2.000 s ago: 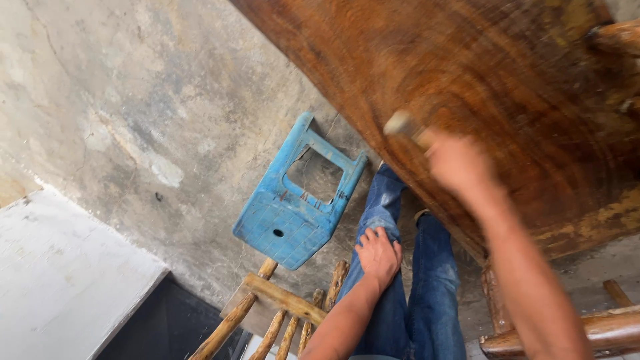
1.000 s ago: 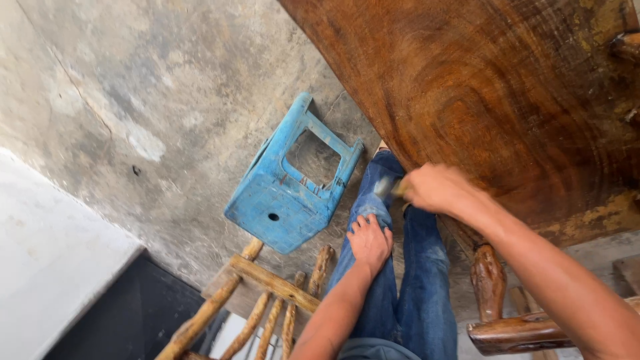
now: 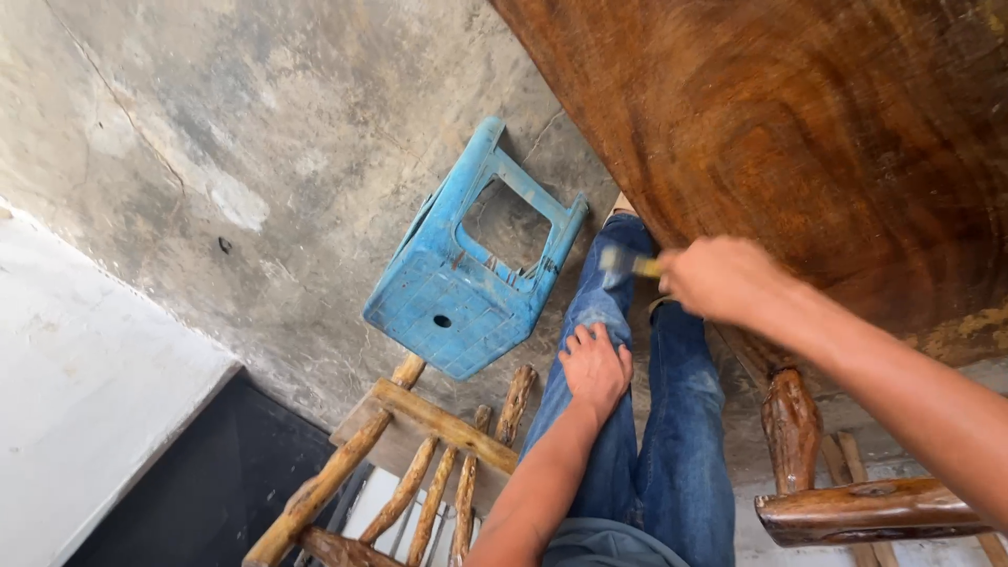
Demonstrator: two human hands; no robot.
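My right hand (image 3: pixel 713 279) grips the yellowish handle of a paintbrush (image 3: pixel 628 263), whose blurred bristle end points left above my jeans, near the edge of a glossy brown wooden slab (image 3: pixel 756 157). Resting on the thigh or knee of my blue jeans (image 3: pixel 683 409) is my left hand (image 3: pixel 596 366), fingers slightly spread, holding nothing. The slab has dark swirling grain and fills the upper right. Whether the bristles touch the jeans cannot be told.
A blue plastic stool (image 3: pixel 449 307) stands on the stained concrete floor (image 3: pixel 315 157) left of my legs. Below it is a chair of rough wooden poles (image 3: pixel 441 421). Varnished log furniture parts (image 3: pixel 866 508) are at lower right, a white ledge (image 3: pixel 94 378) at left.
My right hand with the brush was over the slab two seconds ago; it has moved left to beside its edge, over the jeans. My left hand stays on my leg.
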